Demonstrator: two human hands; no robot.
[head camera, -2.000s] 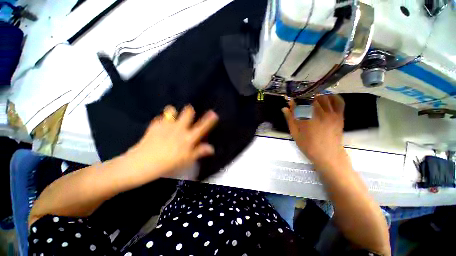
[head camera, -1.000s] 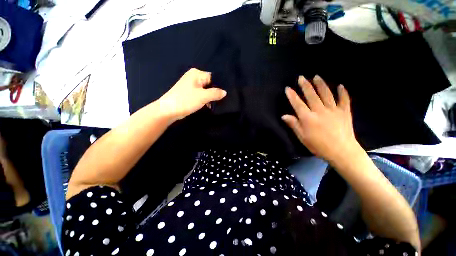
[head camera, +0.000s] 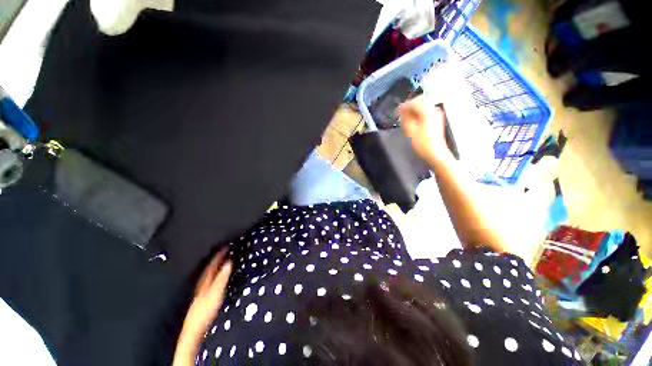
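Observation:
The large black garment panel covers the table on the left. A dark grey, slightly shiny pocket piece lies on it, near the yellow piece by the machine's needle area. My left hand rests at the panel's near edge by my lap, fingers straight and holding nothing visible; its lower part is cut off by the frame. My right hand is over the light blue basket, fingers closed on a small black cloth piece that hangs at its left. The fingertips are blurred.
Part of the machine shows at the left edge. A blue lattice basket stands beyond my right hand. Red and black bundles lie on the floor at right. Dark items are at the top right.
The view has swung to the right. My right hand has left the panel, reached out to the basket and taken hold of a black piece. My left hand has moved to the panel's near edge.

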